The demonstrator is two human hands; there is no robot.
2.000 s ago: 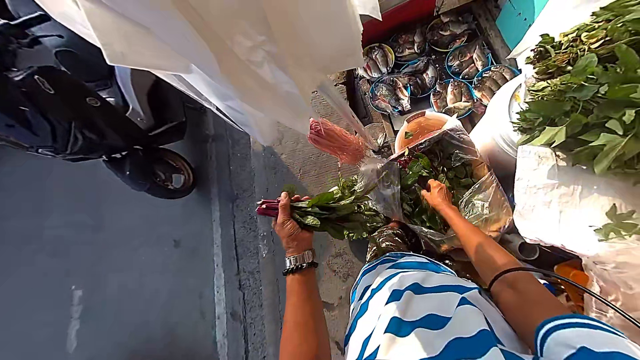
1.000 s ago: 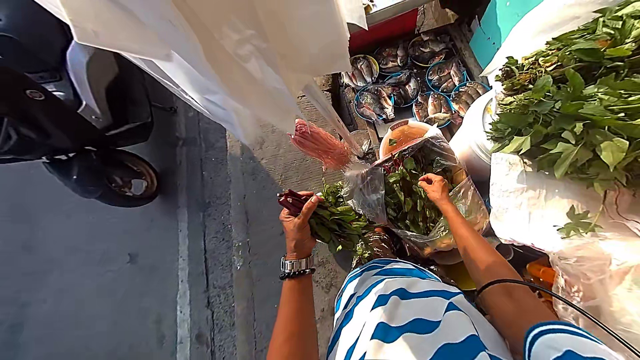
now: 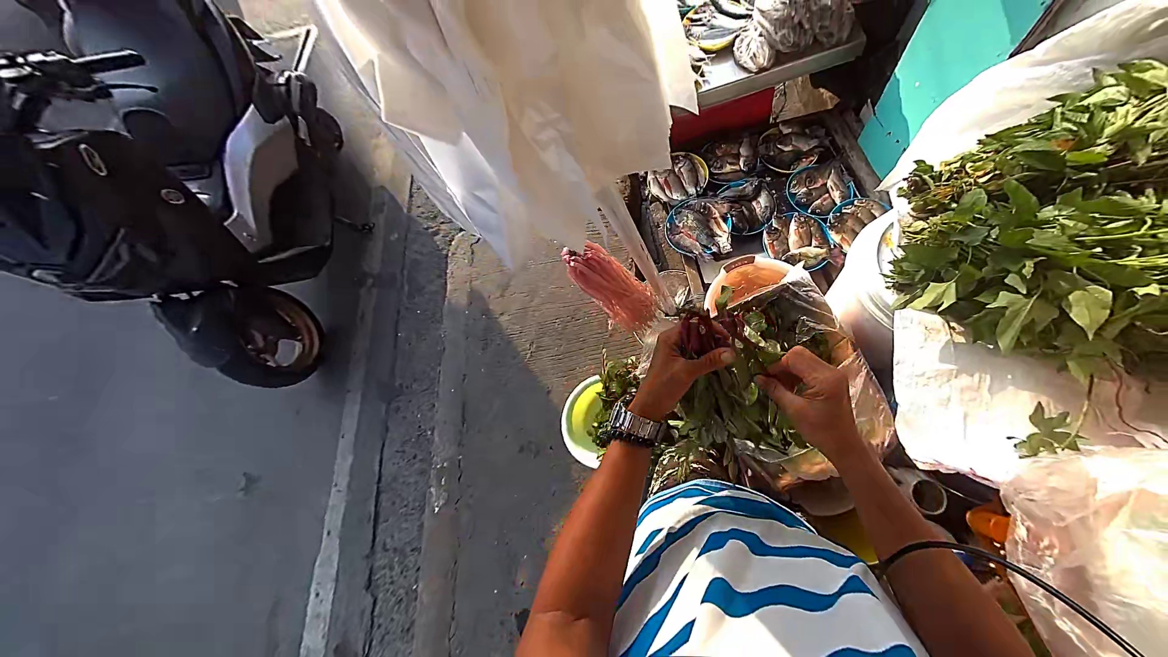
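My left hand (image 3: 677,372), with a watch and dark bracelet at the wrist, grips a bunch of leafy greens (image 3: 716,397) by its dark red stems. Close to its right, my right hand (image 3: 808,394) has thumb and fingertips together at the leaves beside the bunch; whether a sprig is pinched there cannot be told. Under and behind both hands lies a clear plastic bag (image 3: 862,370) with more greens in it. A bundle of pink plastic strands (image 3: 610,287) hangs just beyond my left hand.
A green-and-white basin (image 3: 581,422) stands left of my left wrist. Plates of fish (image 3: 701,226) lie ahead, near an orange-toned tub (image 3: 750,278). Piled leafy greens (image 3: 1049,228) are at right. White plastic bags (image 3: 529,109) hang above; a parked motorcycle (image 3: 164,182) stands at left.
My left hand has moved right with the bunch, from over the pavement to the plastic bag, and is now close to my right hand. The basin at left has come into sight.
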